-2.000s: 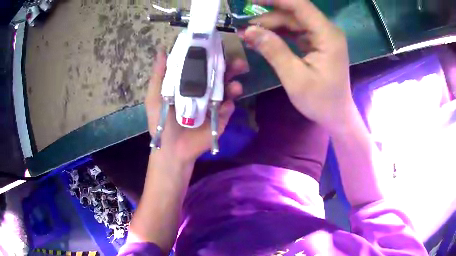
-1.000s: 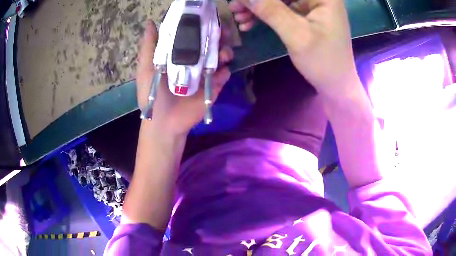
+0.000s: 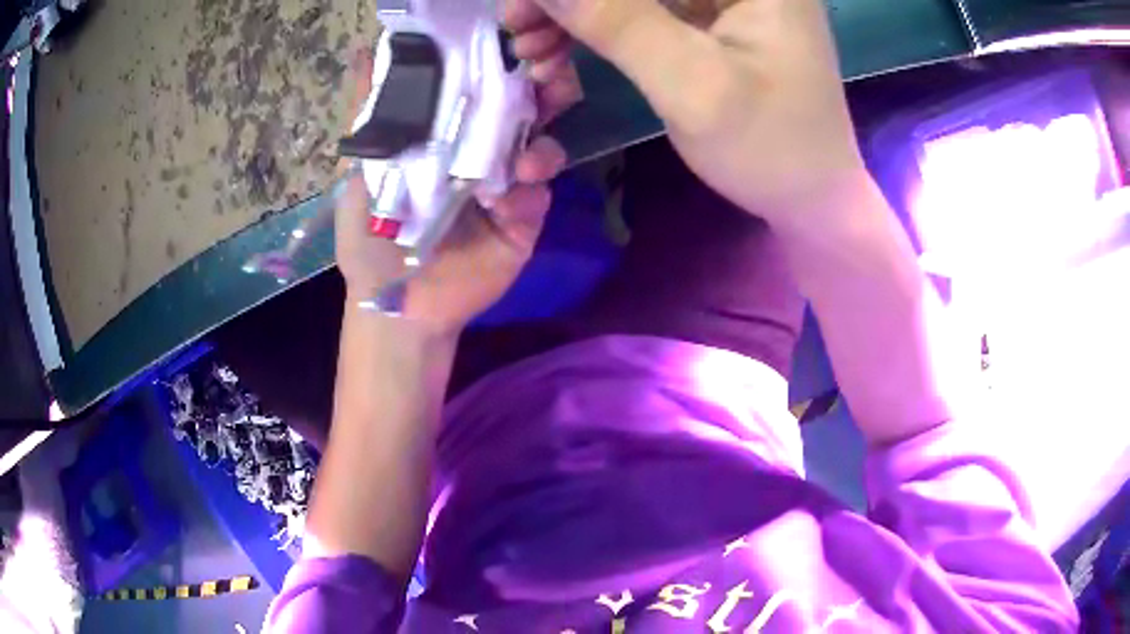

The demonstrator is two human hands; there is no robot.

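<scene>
A white and silver toy motorcycle with a dark seat and a red tail spot is held over the bench edge, tilted to one side and blurred at its tail. My left hand is under and around it, fingers on its right side. My right hand is at the top edge beside the motorcycle's front end. Its fingertips are partly cut off, so I cannot tell whether they hold anything. The front of the motorcycle is out of the picture.
A stained brown board lies on the dark green bench top. A blue bin at lower left holds jumbled white and dark assemblies. Another blue bin with a glaring bright inside is at the right. Part of a small assembly shows at the upper left corner.
The motorcycle has moved up and left in the picture and has been rolled onto its side. My right hand has moved up and left with it. The green item seen earlier no longer shows.
</scene>
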